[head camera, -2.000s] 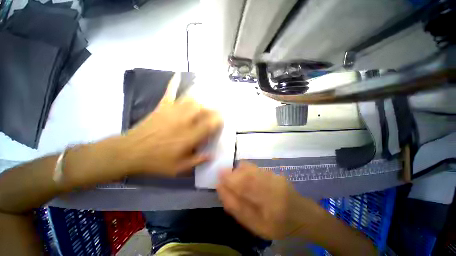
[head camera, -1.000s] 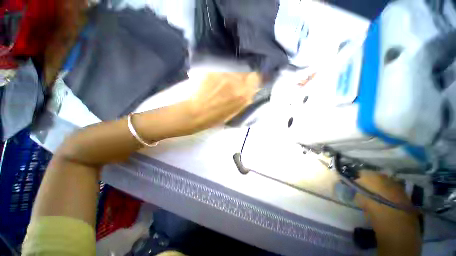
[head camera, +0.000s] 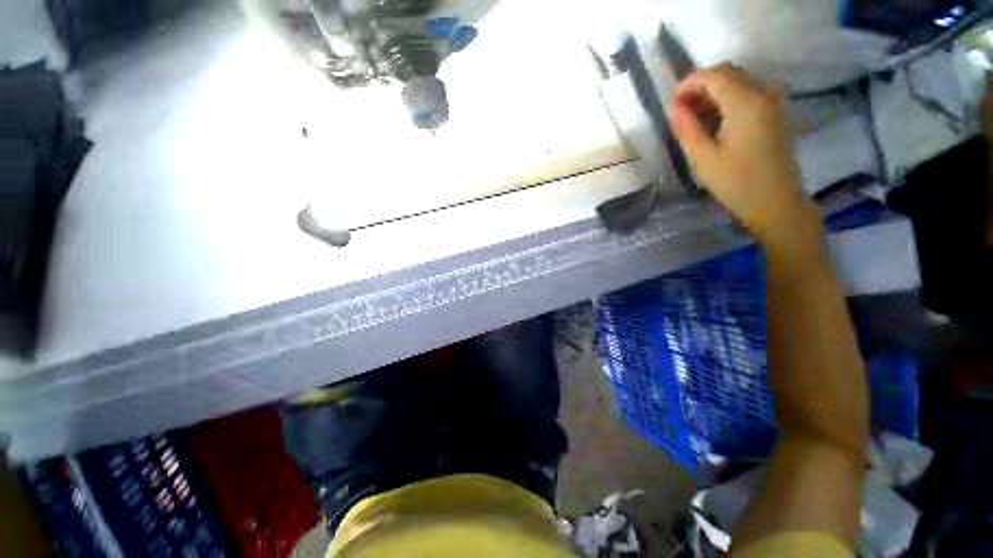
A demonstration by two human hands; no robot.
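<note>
My right hand (head camera: 740, 142) is at the upper right, over the right end of the table. Its fingers are curled beside the bundle of dark and pale strips (head camera: 642, 93); blur hides whether they grip one. The bundle's dark end (head camera: 628, 209) lies near the front edge. My left hand is out of the picture. The machine's needle area (head camera: 359, 44) is at the top, partly cut off, with a ribbed knob (head camera: 425, 100) below it.
A dark cloth stack (head camera: 33, 185) lies at the left. The grey table edge (head camera: 436, 294) carries a measuring scale. Below are a blue crate (head camera: 686, 349) at right, and a red crate (head camera: 256, 480) and a dark blue crate (head camera: 142, 496) at left. Pale scraps (head camera: 604, 529) lie on the floor.
The view has swung right and down. My left hand has left the picture. My right hand has moved from beside the needle area to the strips at the table's right end.
</note>
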